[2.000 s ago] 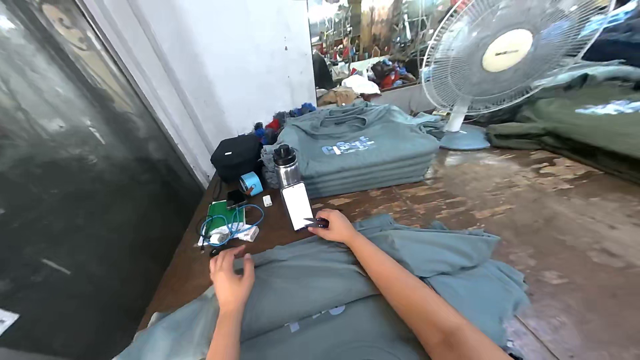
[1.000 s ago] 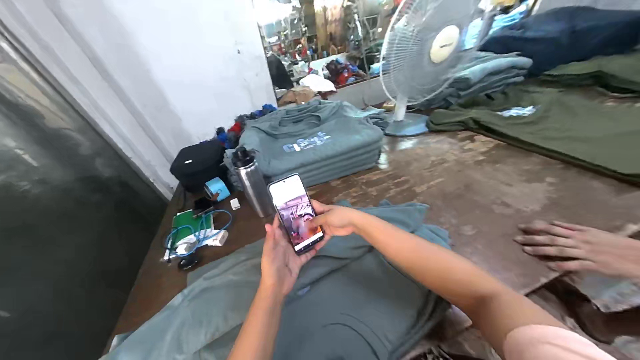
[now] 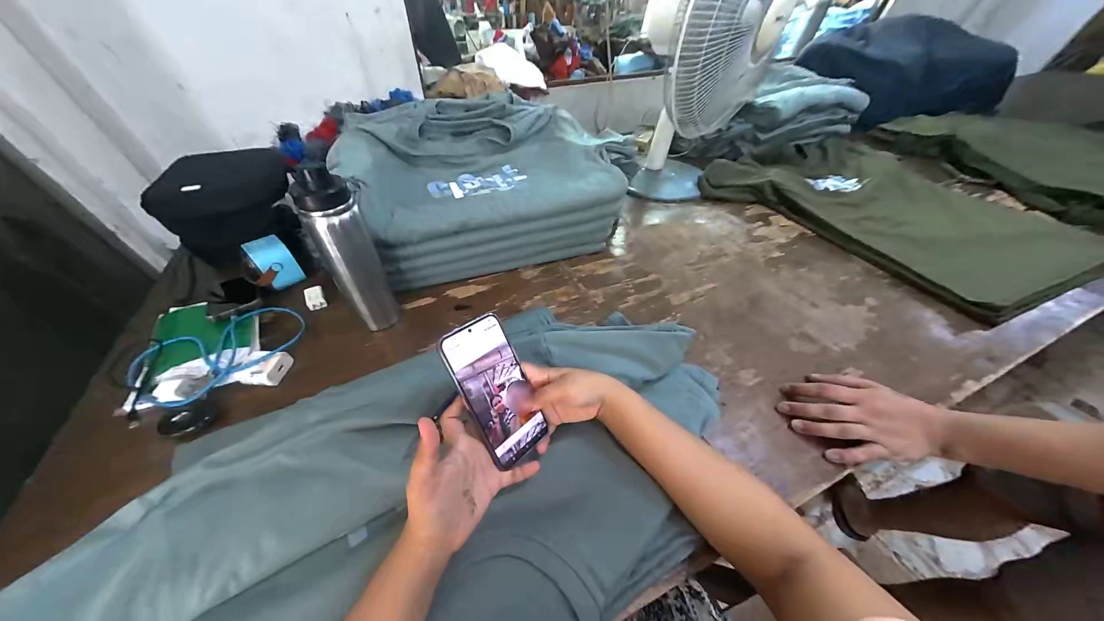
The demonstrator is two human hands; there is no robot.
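A smartphone [image 3: 493,390] with a lit picture on its screen lies tilted in my left hand [image 3: 457,483], whose palm and fingers support it from below. My right hand [image 3: 569,395] is at the phone's right edge, with the thumb over the screen; its other fingers are partly hidden behind the phone. Both hands are above grey-green shirts [image 3: 259,483] spread along the near edge of the table. Beyond the phone stands a steel bottle [image 3: 349,254] with a black lid, beside a stack of folded grey-green shirts [image 3: 492,198] with a light print.
Another person's hand [image 3: 862,418] rests on the wooden table [image 3: 690,302] at right. A white fan [image 3: 716,78] stands behind, near dark green garments [image 3: 931,207]. At left are a black case [image 3: 216,203], a blue roll [image 3: 273,261], a blue cable [image 3: 226,349] and a green booklet [image 3: 194,335].
Two seconds ago the phone lay near the bottle with a white screen and my left hand was apart from it; now both hands hold it. Another person's hand has come onto the table.
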